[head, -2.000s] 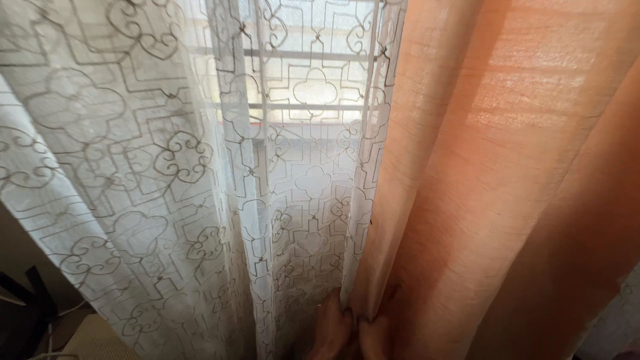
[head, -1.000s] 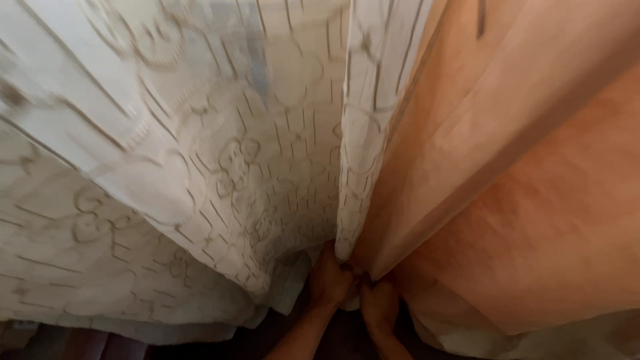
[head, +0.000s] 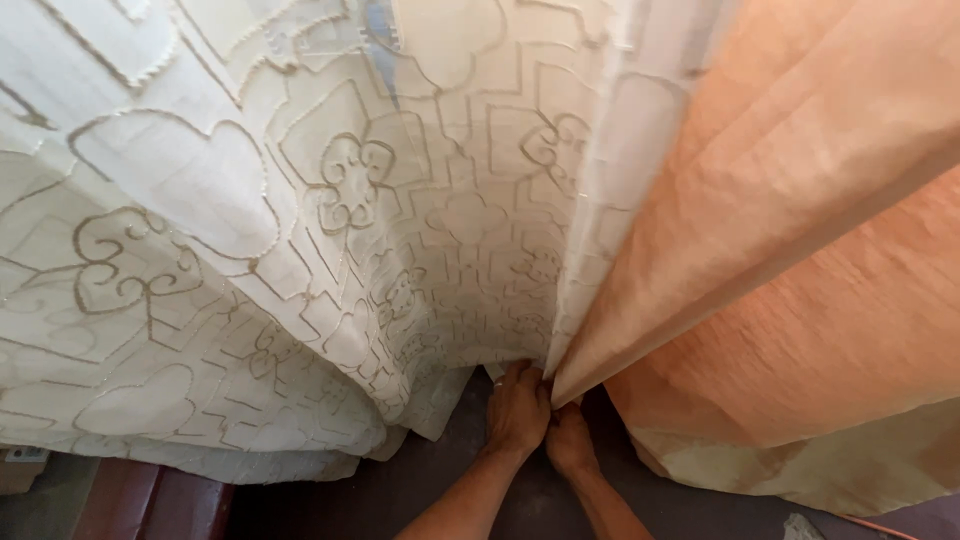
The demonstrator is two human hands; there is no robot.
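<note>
A sheer white curtain (head: 465, 217) with an embroidered scroll pattern hangs on the left and centre. Beside it, on the right, falls an orange curtain (head: 795, 315) with a paler hem. Their neighbouring edges meet low in the middle, where both of my hands are. My left hand (head: 519, 409) is closed on the bottom edge of the sheer curtain, its knuckles up. Just right of it and slightly lower, my right hand (head: 571, 442) is closed on the lower edge of the orange curtain. The fingertips of both hands are partly hidden by cloth.
Beneath the hems lies a dark floor (head: 420, 495). A glossy dark red object (head: 154, 499) stands at the lower left, with a pale box-like thing (head: 24, 466) beside it. At the lower right are a grey lump (head: 801, 527) and a thin orange cord (head: 877, 527).
The view has tilted down from the window to the hems and floor. Both hands stay together at the meeting edges of the curtains, and more of the forearms shows than two seconds ago.
</note>
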